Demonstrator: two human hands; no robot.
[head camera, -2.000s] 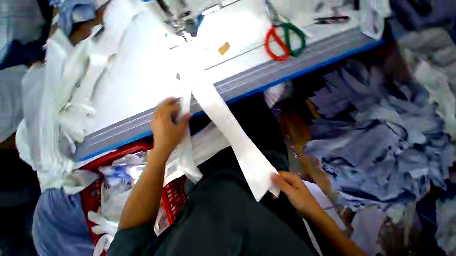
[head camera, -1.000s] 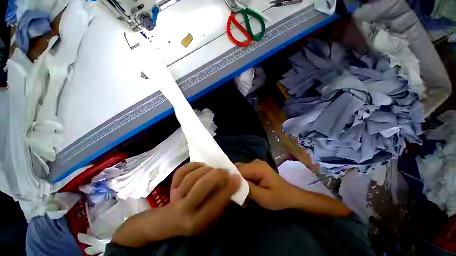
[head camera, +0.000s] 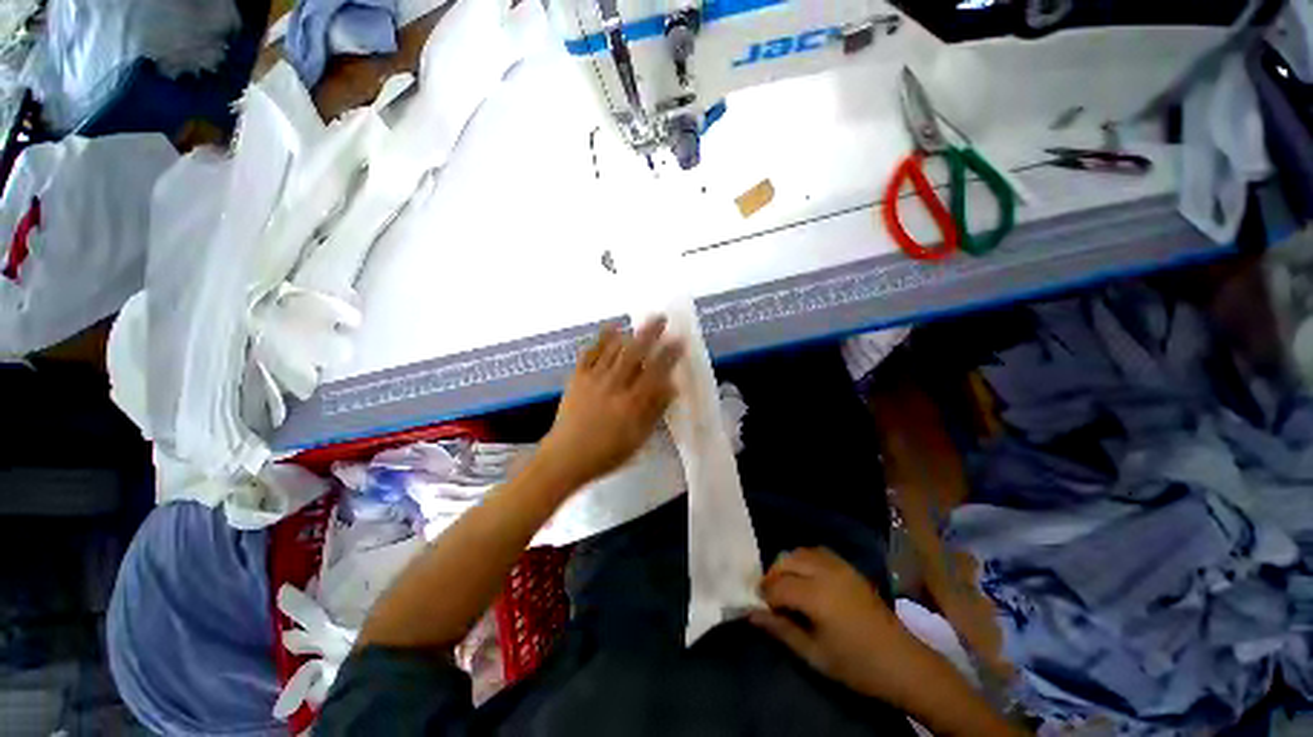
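Observation:
A long white fabric strip runs from the front edge of the white machine table down over my lap, its lower end flared. My left hand lies at the strip's upper left side by the table edge, fingers spread and pointing up; whether it grips the cloth cannot be told. My right hand pinches the strip's lower right corner. The sewing machine head, with blue stripe and lettering, stands above the strip's upper end. A bundle of white strips lies behind, over the lap.
Red and green scissors, small dark snips and a tan tab lie on the table. Loose white pieces pile at left. A red basket stands below left, a blue-grey bundle beside it, blue-grey pieces below right.
My left hand has moved up from the strip's lower end to the table edge. My right hand stays at the lower end. The view has shifted, showing more of the machine.

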